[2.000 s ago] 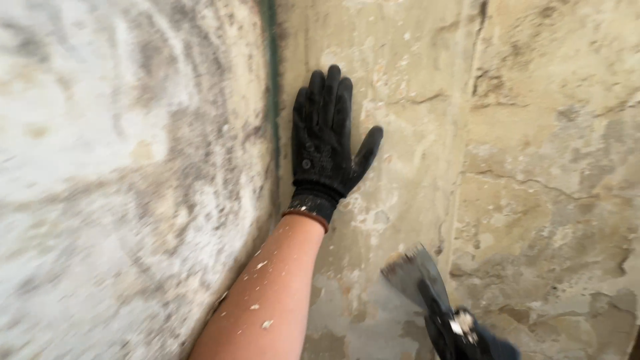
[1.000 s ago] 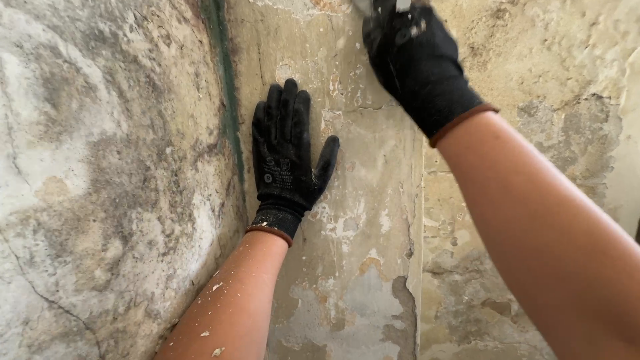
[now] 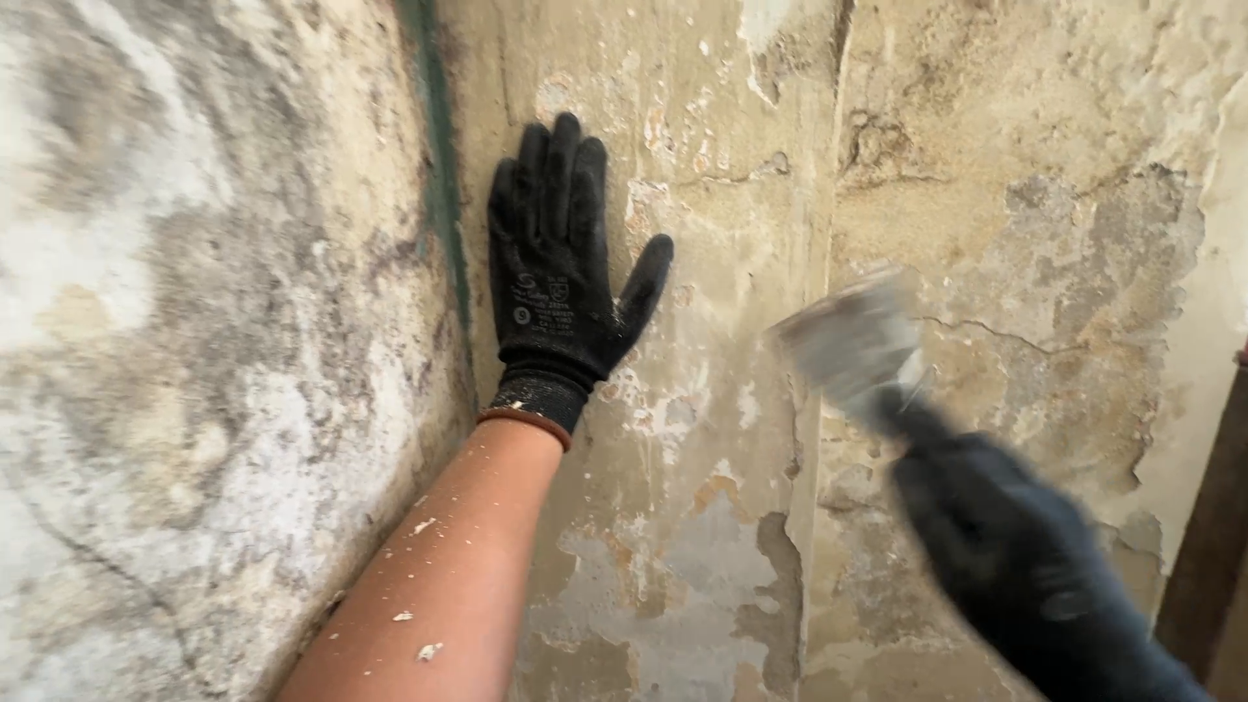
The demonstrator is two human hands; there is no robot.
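My left hand (image 3: 561,253), in a black coated work glove, lies flat with its fingers up and thumb out on the worn plaster wall (image 3: 721,292). Pale flakes speckle the bare forearm below it. At the lower right my right hand (image 3: 994,546), gloved in black too, is closed around the handle of a scraper with a wide metal blade (image 3: 858,336). The blade points up and left, in front of the wall; motion blurs both hand and tool. Whether the blade touches the plaster cannot be told.
A stained, cracked wall (image 3: 195,292) stands close on the left and meets the plaster wall at a corner with a dark green strip (image 3: 439,156). Peeling patches and cracks mark the plaster. A dark brown upright post (image 3: 1209,546) is at the right edge.
A second ago my right hand was high on the wall, above and right of the left one; now it is low at the right with the scraper. My left hand stays flat on the wall.
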